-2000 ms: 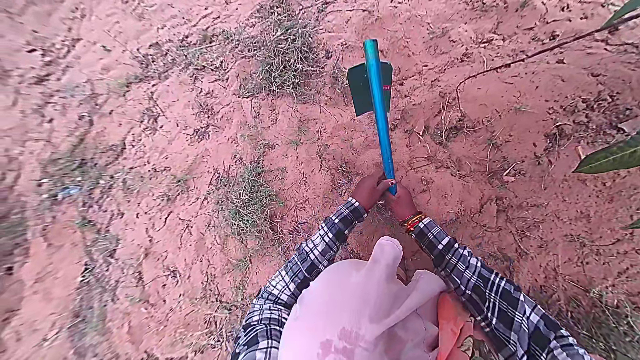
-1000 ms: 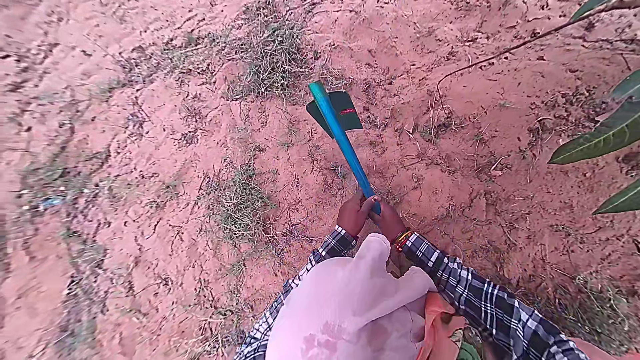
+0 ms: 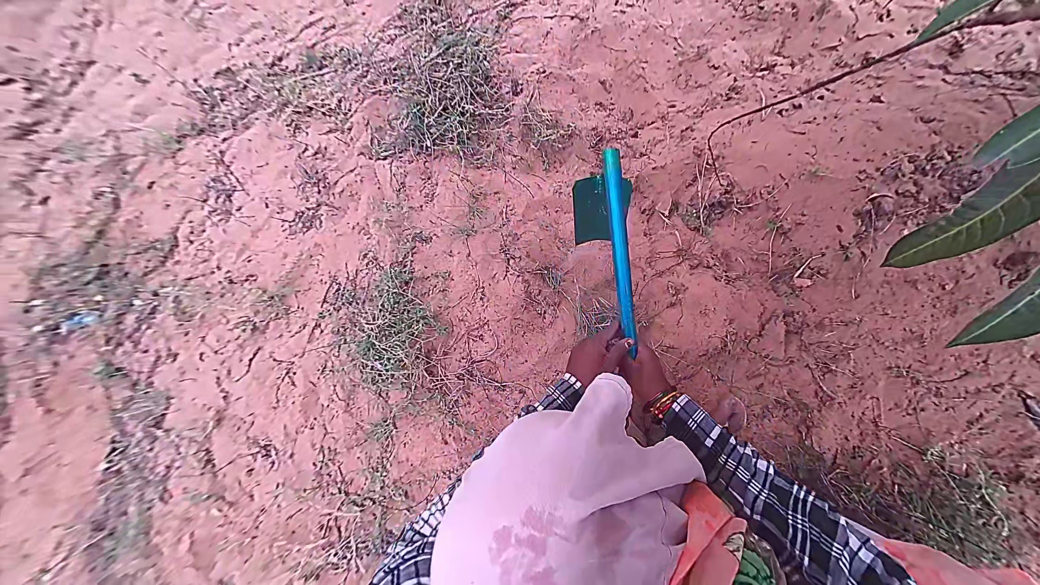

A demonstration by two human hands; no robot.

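A hoe with a blue handle [image 3: 619,260] extends away from me, its dark green blade [image 3: 592,211] at the far end, over or on the reddish soil. I cannot tell whether the blade touches the ground. Both hands grip the near end of the handle, close together. My left hand [image 3: 591,356] is on the left side of it, and my right hand [image 3: 644,372], with bangles at the wrist, is on the right. Pink cloth [image 3: 569,487] hangs below my hands and hides part of my left forearm.
Reddish, uneven soil [image 3: 504,268] bears dry grass tufts [image 3: 451,89] ahead and another tuft [image 3: 390,325] left of my hands. A thin branch [image 3: 845,77] reaches in from the upper right, with long green leaves [image 3: 971,223] at the right edge. A small blue scrap [image 3: 80,320] lies far left.
The hoe was tilted to the left one second ago and now points nearly straight ahead, its blade showing broader on the left of the handle. Both hands have kept their hold.
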